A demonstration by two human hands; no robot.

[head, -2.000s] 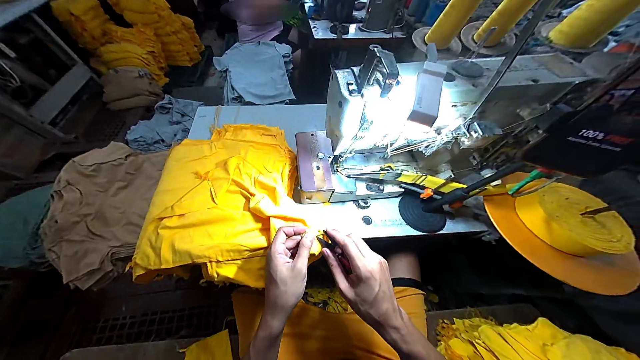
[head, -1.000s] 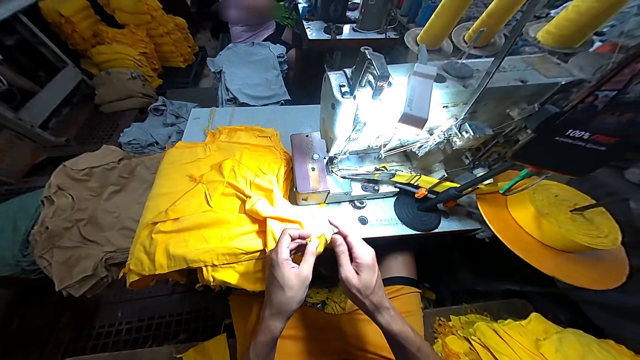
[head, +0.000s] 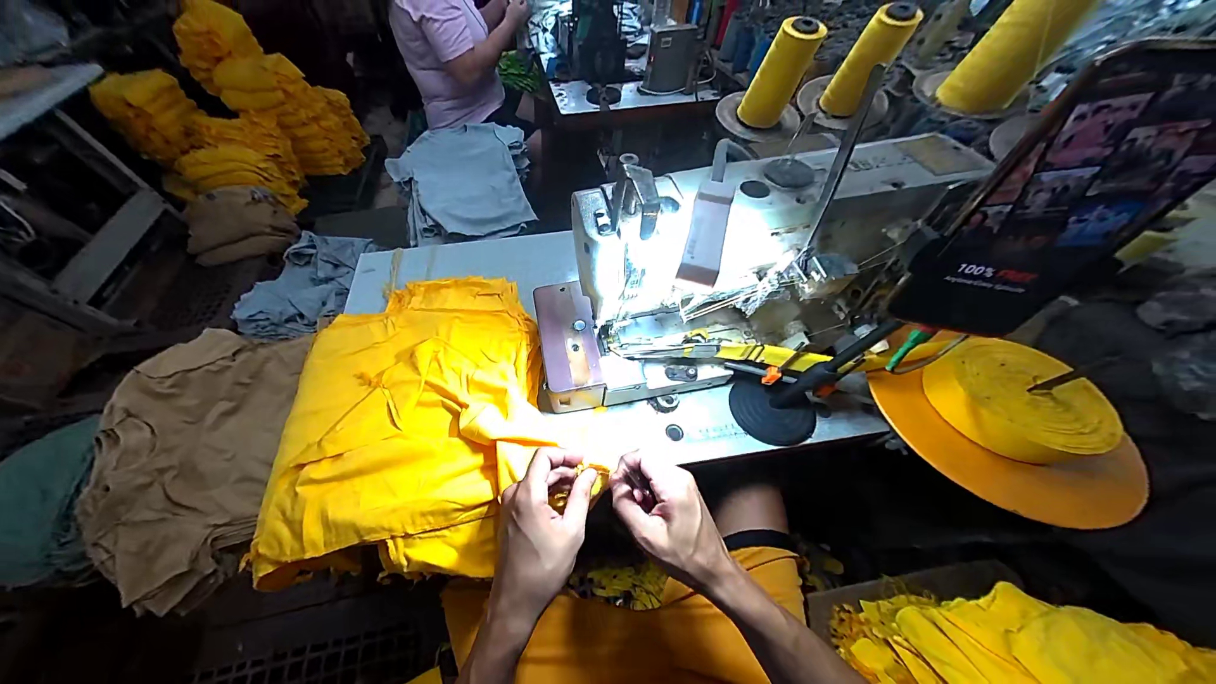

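Note:
A thick stack of yellow fabric pieces (head: 399, 418) lies at the left of the sewing machine table. One corner of the fabric runs to my left hand (head: 546, 522), which pinches its edge between thumb and fingers. Close on its right, my right hand (head: 670, 518) has curled fingers beside that edge; a small dark thing shows within them, too hidden to name. Beyond both hands stands a brightly lit industrial sewing machine (head: 627, 256), with a yellow fabric strip (head: 769, 355) running into its needle area from a yellow roll (head: 1035, 408) on an orange disc.
Yellow thread cones (head: 784, 76) stand behind the machine. A phone (head: 1064, 190) is mounted at the right. Brown fabric (head: 190, 456) lies left, grey fabric pieces (head: 465, 180) farther back. More yellow pieces (head: 1026, 632) fill a box at lower right. A person (head: 446, 57) is at the back.
My hands have stayed near the same fabric corner, in front of the table. My right hand's fingers are more curled now than a second ago.

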